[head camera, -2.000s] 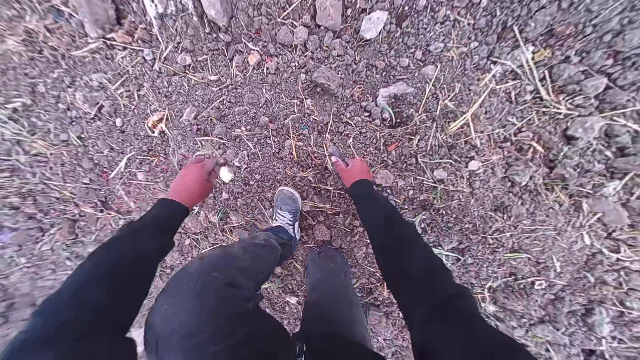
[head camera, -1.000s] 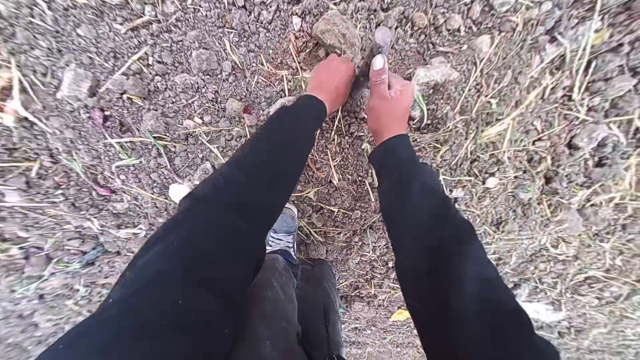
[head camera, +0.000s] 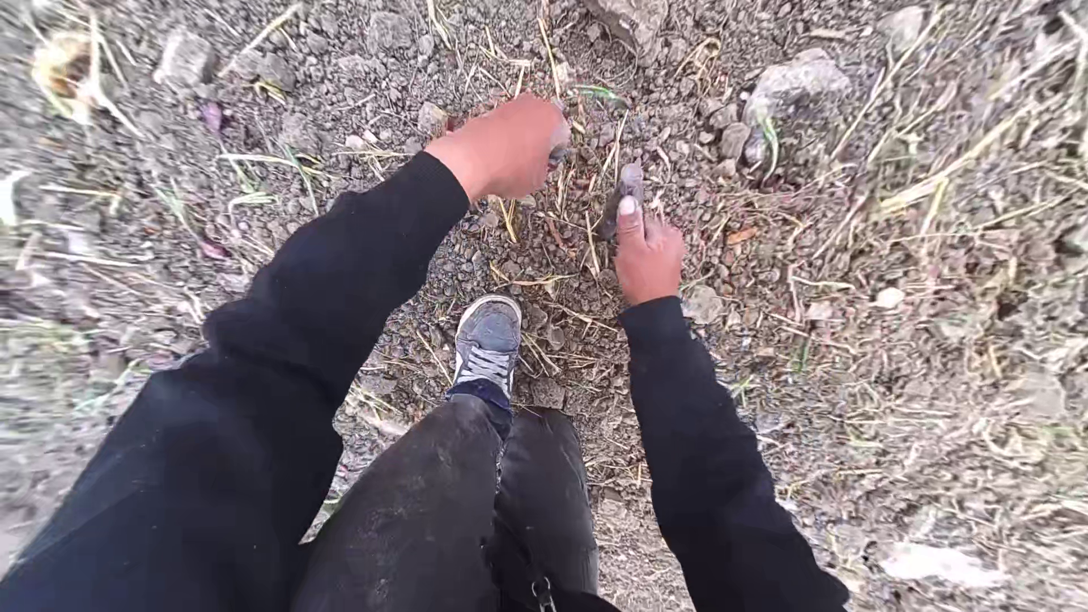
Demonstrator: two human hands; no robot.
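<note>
My right hand (head camera: 649, 255) is closed around a dark grey object (head camera: 625, 195), perhaps a stone or a short tool, with my thumb laid along it and its tip pointing away from me. To the left, my left hand (head camera: 514, 146) is held low over the pebbly soil, its back toward me and its fingers curled. Something dark shows at the fingertips of this hand, but I cannot tell what it is. The two hands are apart. Between them lie dry straw stalks (head camera: 592, 242), and a green blade (head camera: 599, 92) lies just beyond.
A large rock (head camera: 633, 21) lies at the top, and a pale rock (head camera: 799, 85) at the upper right. My grey shoe (head camera: 489, 344) stands on the soil below the hands. A greyish stone (head camera: 184, 59) and an onion-like thing (head camera: 66, 68) lie at the upper left.
My hands were far apart two seconds ago, then came together at the dark object near the large rock. Now they are apart again, the object in my right hand.
</note>
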